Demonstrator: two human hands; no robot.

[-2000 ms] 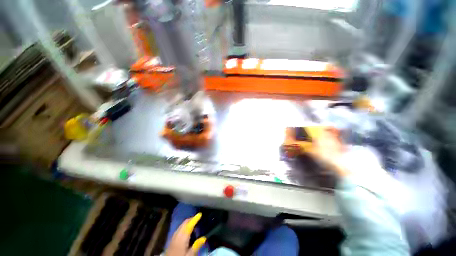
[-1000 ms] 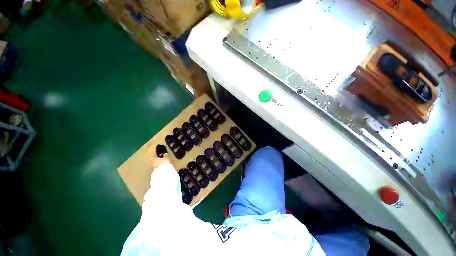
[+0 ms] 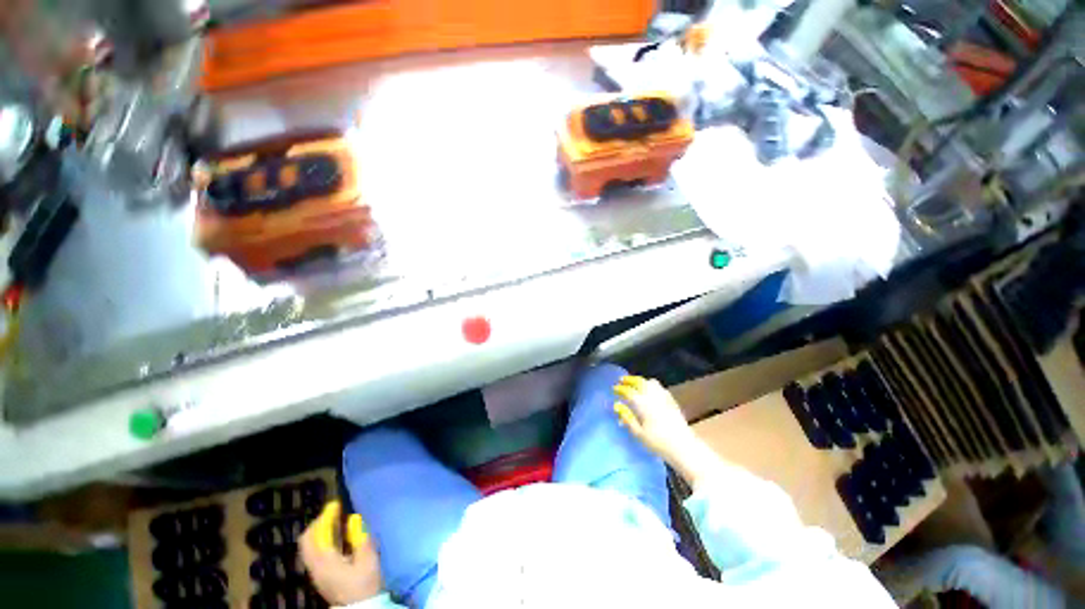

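Note:
Two orange-brown fixtures stand on the metal plate, the left fixture (image 3: 298, 238) and the right fixture (image 3: 625, 169). A black plastic housing (image 3: 271, 181) lies in the top of the left one, and another black housing (image 3: 631, 118) lies in the right one. My left hand (image 3: 339, 557), with yellow finger cots, is beside my left knee at the edge of the left cardboard sheet (image 3: 145, 559). Something dark shows between its fingers; whether it is held is unclear. My right hand (image 3: 646, 416), also with yellow cots, is empty with fingers apart over my right knee.
Rows of black housings lie on the left sheet and the right cardboard sheet (image 3: 750, 458). The front edge carries green buttons (image 3: 146, 424) and a red button (image 3: 476, 330). Layered cardboard (image 3: 970, 381), white plastic bags (image 3: 833, 226) and part of another person are at right.
The view has swung from the left floor back to the machine. My left hand has moved from the sheet's outer side to beside my knee. My right hand has left the right fixture.

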